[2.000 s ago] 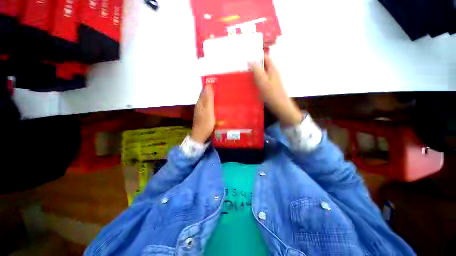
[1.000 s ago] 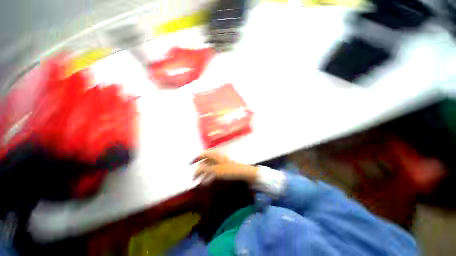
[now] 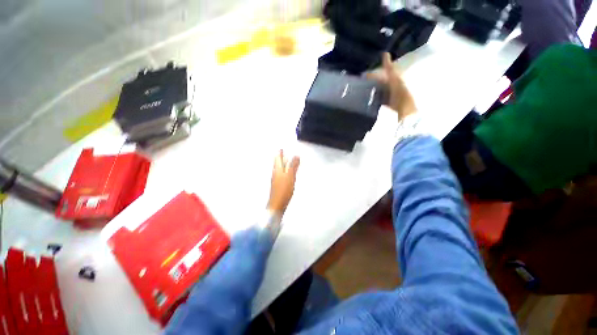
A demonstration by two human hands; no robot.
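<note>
A stack of closed black boxes (image 3: 340, 108) with small pale lettering stands on the white table, right of centre. My right hand (image 3: 394, 90) is at the stack's right end, one finger raised and the others at the top corner, partly hidden; no closed grip shows. My left hand (image 3: 282, 185) is open and empty, fingers apart, short of the stack's near left side. A flat stack of red sleeves (image 3: 171, 252) with white barcode patches lies at the lower left, partly behind my left sleeve.
A second red sleeve stack (image 3: 105, 183) lies beside a metal flask (image 3: 33, 190). Flat black cartons (image 3: 154, 105) lie at the back left, sleeved boxes (image 3: 36, 298) at the lower left. More black boxes (image 3: 406, 33) lie beyond my right hand. A person in green (image 3: 540, 124) is at the right.
The view has swung right along the table. The red sleeve and black box held two seconds ago are out of my hands. My right hand has reached out to the black stack; my left hand is over the table.
</note>
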